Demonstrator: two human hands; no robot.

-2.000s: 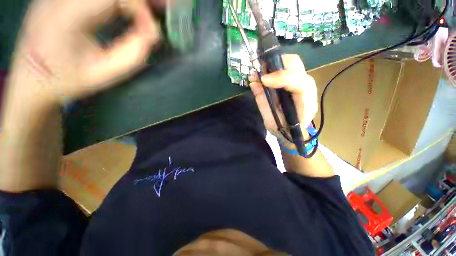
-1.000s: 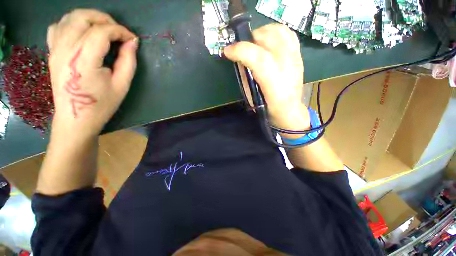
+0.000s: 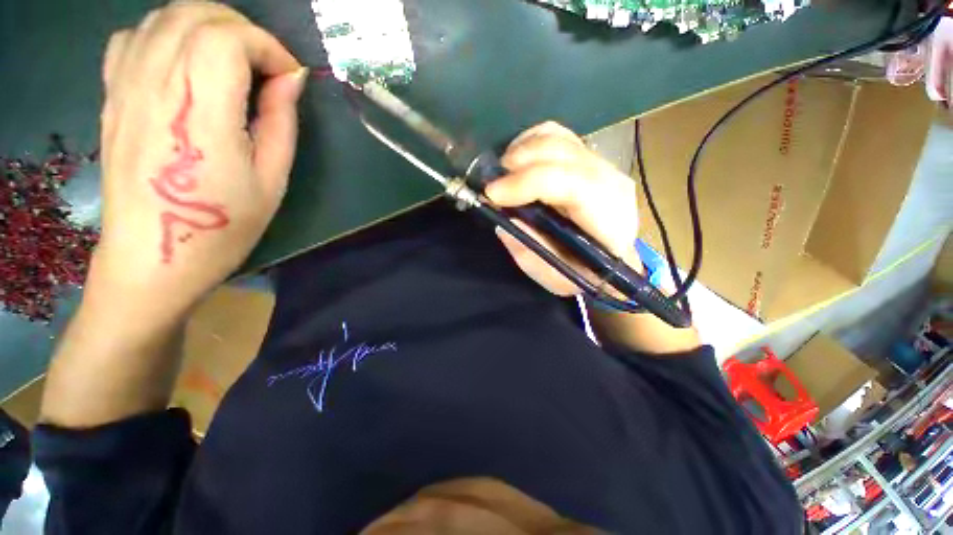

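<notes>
My right hand [image 3: 570,209] holds the black soldering iron [image 3: 418,120], its metal barrel pointing up-left with the tip at the lower left corner of a small white and green circuit board [image 3: 366,37]. A thin bent solder feed tube [image 3: 402,152] runs beside the barrel. My left hand [image 3: 193,157] is left of the board, thumb and forefinger pinched together on a tiny dark red lead [image 3: 318,72] that reaches toward the board's corner. Whether lead and board touch is too small to tell.
A heap of dark red parts [image 3: 42,230] lies at the left. More circuit boards [image 3: 669,13] overlap at the top right. Black cables [image 3: 698,172] loop from my right wrist to the upper right. Below the green bench top [image 3: 543,78] are a cardboard box [image 3: 779,199] and a red plastic stool [image 3: 771,395].
The iron has swung so its tip points up-left, near my left fingertips. One board now lies by those fingertips, apart from the group. My left hand came down from a blurred position to the pinch.
</notes>
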